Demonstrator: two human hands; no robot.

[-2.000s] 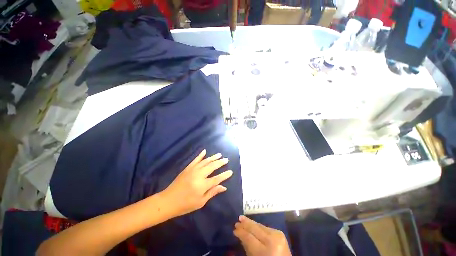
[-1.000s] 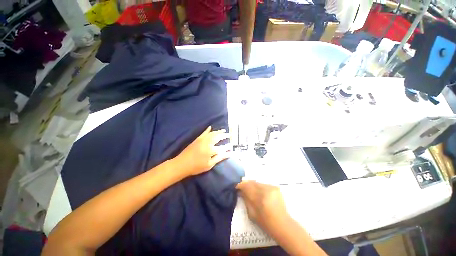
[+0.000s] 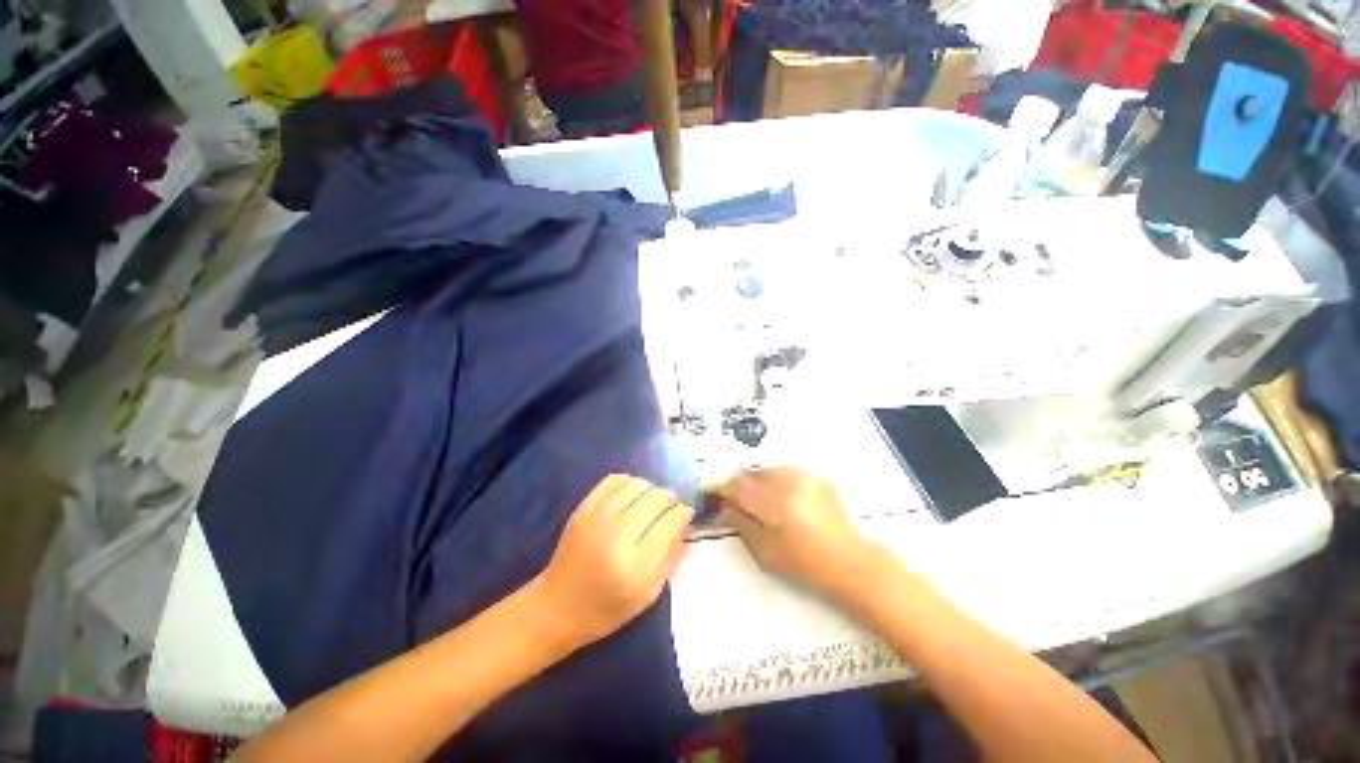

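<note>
A large navy garment panel lies across the left of the white table and hangs over its front edge. My left hand rests on the panel's right part with fingers curled at its edge. My right hand pinches the panel's edge close beside my left fingertips, just in front of the needle area. The white sewing machine stretches to the right. Its presser foot area is beside a bright light spot; glare hides the needle detail.
A phone, a yellow tool and a control panel lie to the right. Crumpled navy cloth is at the far left. A wooden rod, clear bottles and a thread cone stand behind.
My right hand has come up from the front edge to the needle area. My left hand moved forward, then back slightly, and its fingers have curled. The hands are now close together.
</note>
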